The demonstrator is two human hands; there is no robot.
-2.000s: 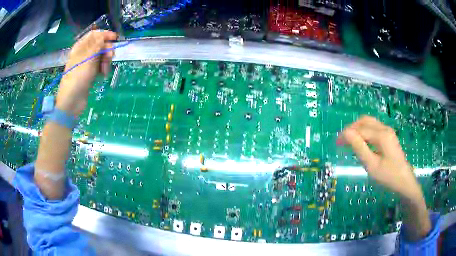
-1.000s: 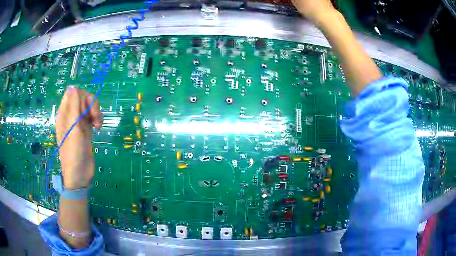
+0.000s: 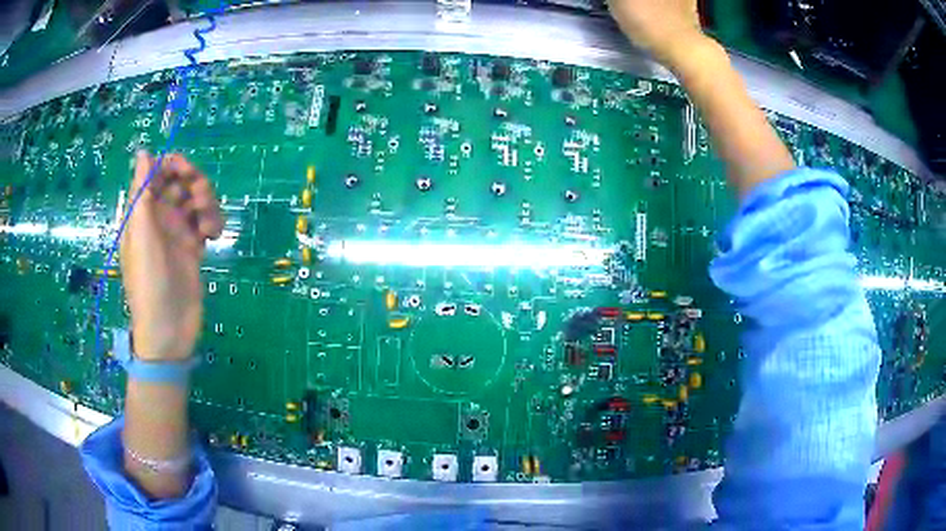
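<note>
The green circuit board (image 3: 415,213) lies flat and fills most of the view. My left hand (image 3: 169,249) is above the board's left part with fingers curled; I cannot tell if a small part is in them. My right hand (image 3: 659,23) is at the far rail, partly cut off by the top edge, so its fingertips do not show. Yellow capacitors (image 3: 308,197) stand in a row at centre left. Four white square connectors (image 3: 444,466) line the near edge. Dark-red capacitors (image 3: 617,408) sit in the right part of the board.
The silver far rail (image 3: 353,28) and near rail (image 3: 560,498) border the board. The blue coiled cord (image 3: 194,52) comes from the top left and crosses my left hand to the wrist strap (image 3: 156,365). Dark bins (image 3: 830,47) are beyond the far rail at right.
From two seconds ago, my right hand has moved from above the board to the far rail. My left hand has come back from the far rail to above the board, fingers now curled.
</note>
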